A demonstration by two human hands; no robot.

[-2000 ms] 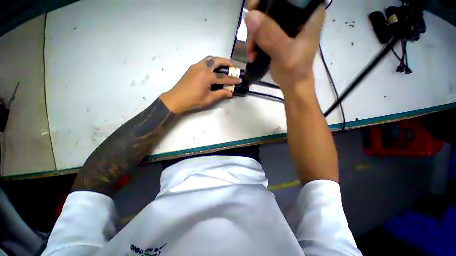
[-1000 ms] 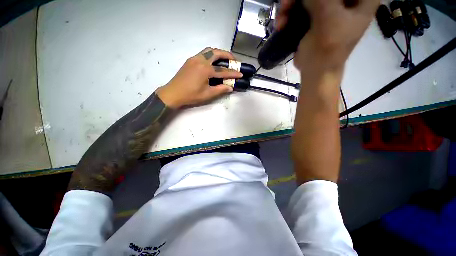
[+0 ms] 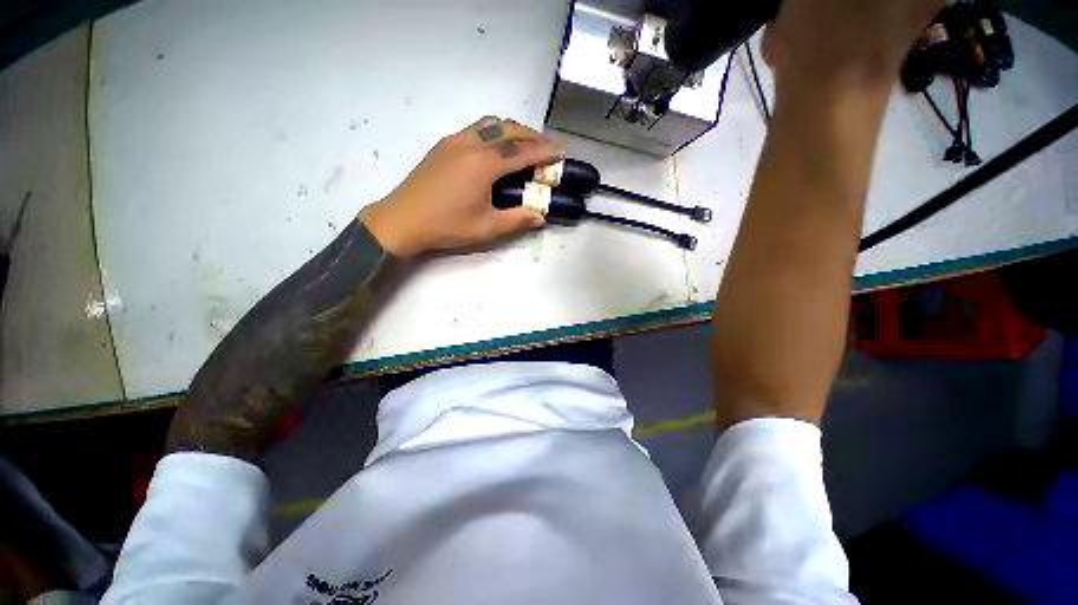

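Observation:
Two black plastic housings [image 3: 565, 209] with cream-yellow strips lie side by side on the white bench. Their thin cables [image 3: 644, 227] point right and end in small plugs. My left hand [image 3: 459, 189] holds the pair from the left, fingers over the far one and thumb at the near one. My right hand [image 3: 845, 38], blurred and partly cut off by the top edge, holds the black electric screwdriver [image 3: 715, 26]. The driver's nose is over the front of the silver screw feeder [image 3: 605, 104]; its tip and any screw cannot be made out.
Several set-aside housings with tangled cables [image 3: 972, 53] lie at the upper right of the bench. A thick black cord [image 3: 975, 177] crosses the right side. The bench's green edge [image 3: 532, 340] runs in front of me. A red crate [image 3: 946, 325] is below it at right.
The screwdriver and my right hand have moved from the housings up and right to the feeder, uncovering the cables and the feeder's front. My left hand stays on the housings.

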